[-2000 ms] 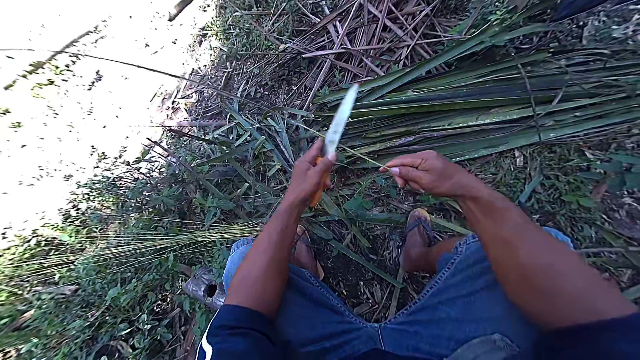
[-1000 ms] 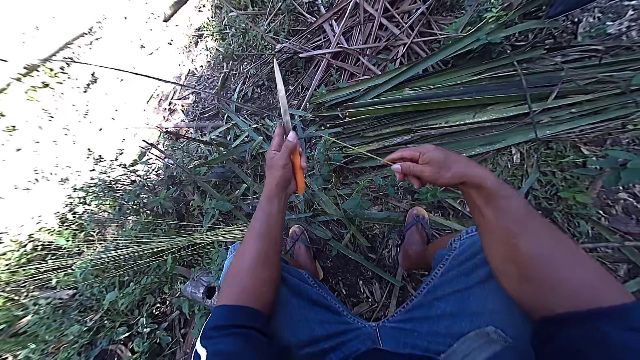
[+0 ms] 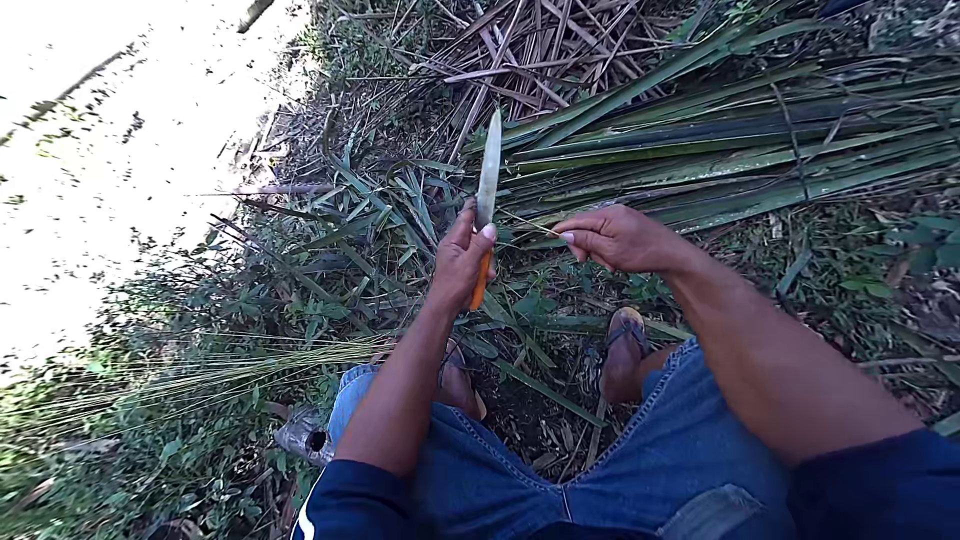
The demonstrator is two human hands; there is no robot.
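Note:
My left hand (image 3: pixel 461 262) is closed around a knife (image 3: pixel 489 169) with an orange handle, its pale blade pointing up and away from me. Between thumb and fingers, my right hand (image 3: pixel 619 238) pinches the end of a thin green-yellow strip (image 3: pixel 529 222), which runs left toward the base of the blade. Where the strip meets the knife and left fingers is too small to tell exactly. Long green palm-like leaves (image 3: pixel 675 157) lie on the ground beyond my right hand. A bundle of thin yellowish-green strips (image 3: pixel 292 365) lies at my left, beside my knee.
Dry brown leaf stalks (image 3: pixel 555 45) are heaped beyond the green leaves. Cut leaf scraps (image 3: pixel 397 202) lie left of the knife. A greyish object with a dark hole (image 3: pixel 306 439) sits by my left knee. My sandalled feet (image 3: pixel 624 352) rest on the ground among low plants.
Since one second ago, my left hand and the knife have moved right, nearer to my right hand, and the visible strip between the hands is shorter. The right hand has stayed about where it was.

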